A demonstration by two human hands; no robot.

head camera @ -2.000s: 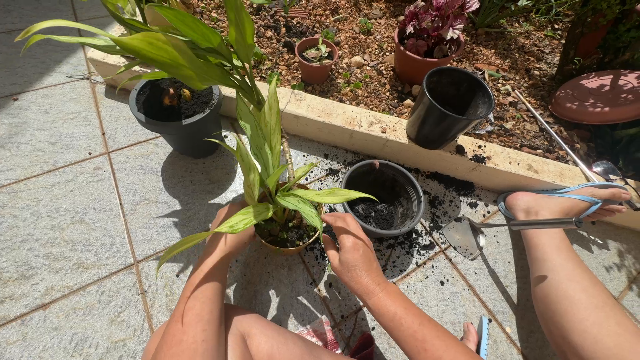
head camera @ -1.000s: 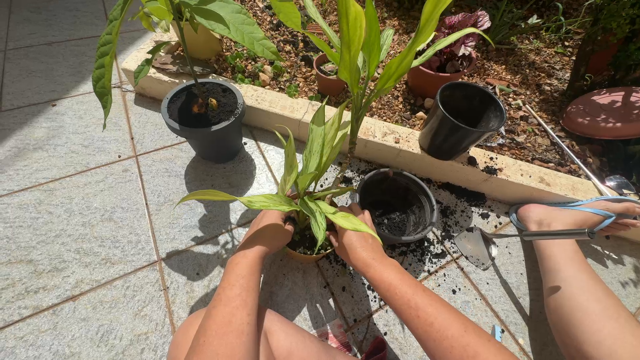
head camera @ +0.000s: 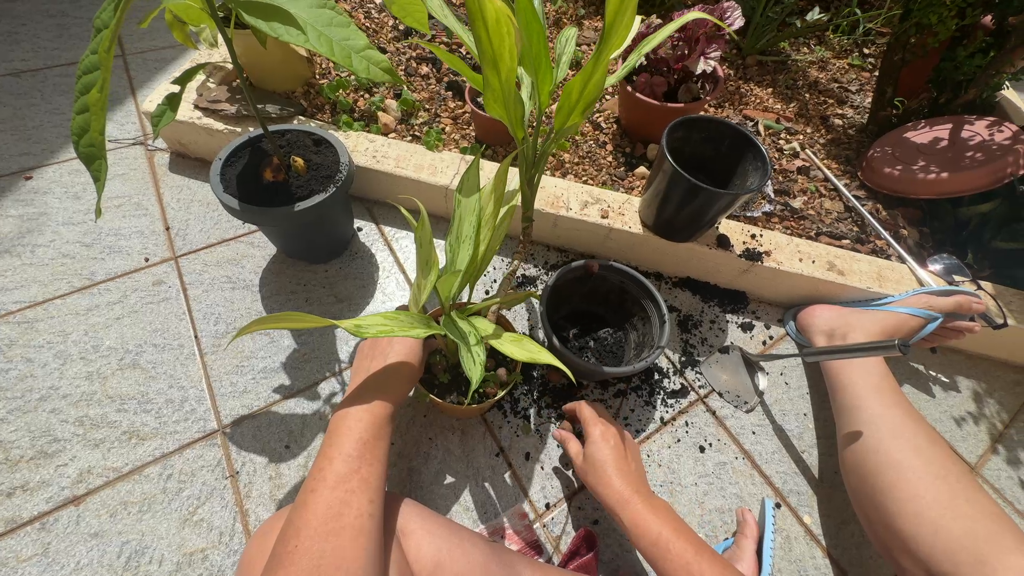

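Observation:
A leafy variegated plant with a tall cane stands in an orange-brown pot [head camera: 464,410] at the centre, dark soil and pebbles around its stems. My left hand [head camera: 392,370] is at the pot's left side, its fingers partly hidden by leaves and rim. To the right of that pot, my right hand [head camera: 602,452] is low over the soil-strewn tiles, thumb and fingertips close together on what looks like a small pebble. Just beyond it sits a dark grey plastic pot [head camera: 658,352] with some soil inside. A metal spatula-like scoop [head camera: 732,380] lies farther right, its handle across my ankle.
A grey pot [head camera: 320,224] holding a sprouted seedling stands at upper left. On the low border wall [head camera: 584,212] rests a black pot [head camera: 668,196]. My sandalled foot [head camera: 872,320], a metal rod [head camera: 868,212] and glasses [head camera: 948,268] are at right. A terracotta saucer [head camera: 944,156] lies behind.
My right hand has left the plant's pot and moved down and right to the tiles. My left hand remains at the pot. The view has shifted somewhat.

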